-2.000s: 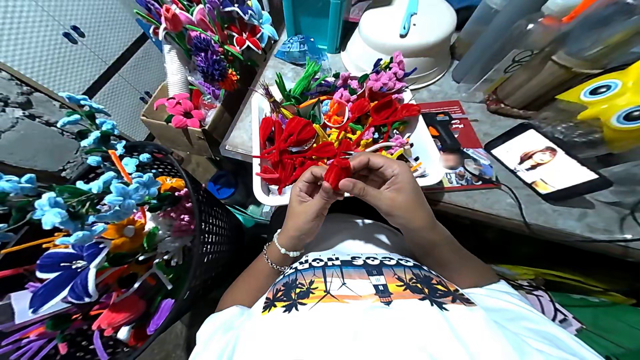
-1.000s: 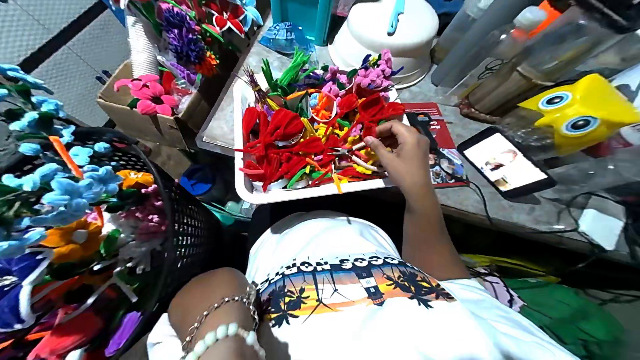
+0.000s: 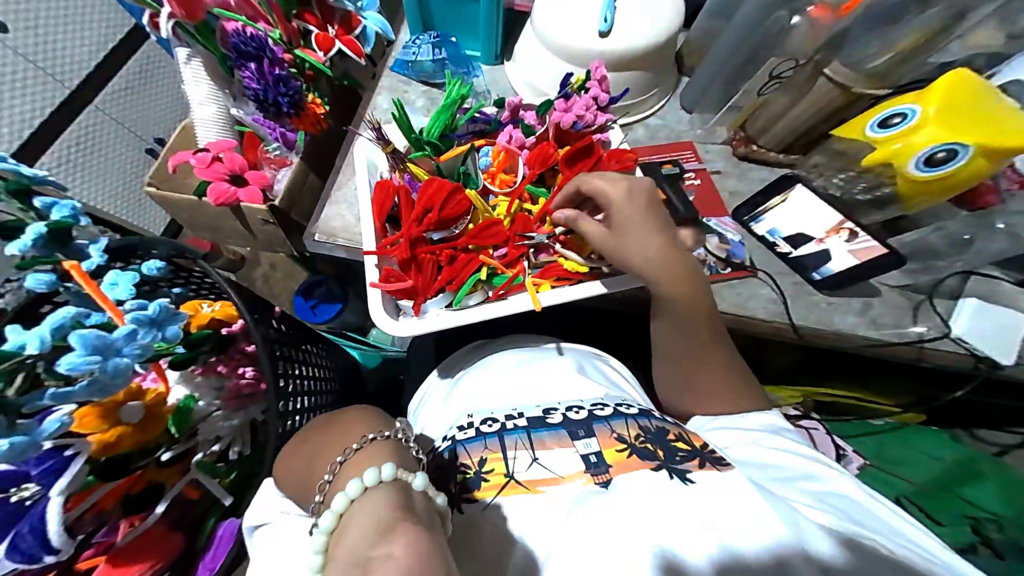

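A white plastic tray (image 3: pixel 400 318) holds a heap of fuzzy pipe-cleaner pieces: red petals (image 3: pixel 436 210), yellow bits, green stems (image 3: pixel 442 112) and pink flowers (image 3: pixel 582 106). My right hand (image 3: pixel 616 220) reaches over the tray's right side, thumb and index finger bent close together at the red and yellow pieces; whether something is between them cannot be told. Metal-tipped pliers or cutters (image 3: pixel 534 238) appear to lie among the pieces, just left of those fingers. My left hand (image 3: pixel 392 544) is low at the bottom edge, back of the hand and wrist showing with two bracelets, its fingers out of frame.
A black mesh basket (image 3: pixel 308 364) full of fuzzy flowers stands at left, behind it a cardboard box (image 3: pixel 216 228) with more flowers. Right of the tray are a hot-glue gun or similar black tool (image 3: pixel 674 192), a phone (image 3: pixel 818 232), cables and a yellow item with eyes (image 3: pixel 940 132).
Two seconds ago both hands held a red piece together before the tray. The left hand has since dropped low toward the body; the right has gone to the tray's right side and shifted slightly there.
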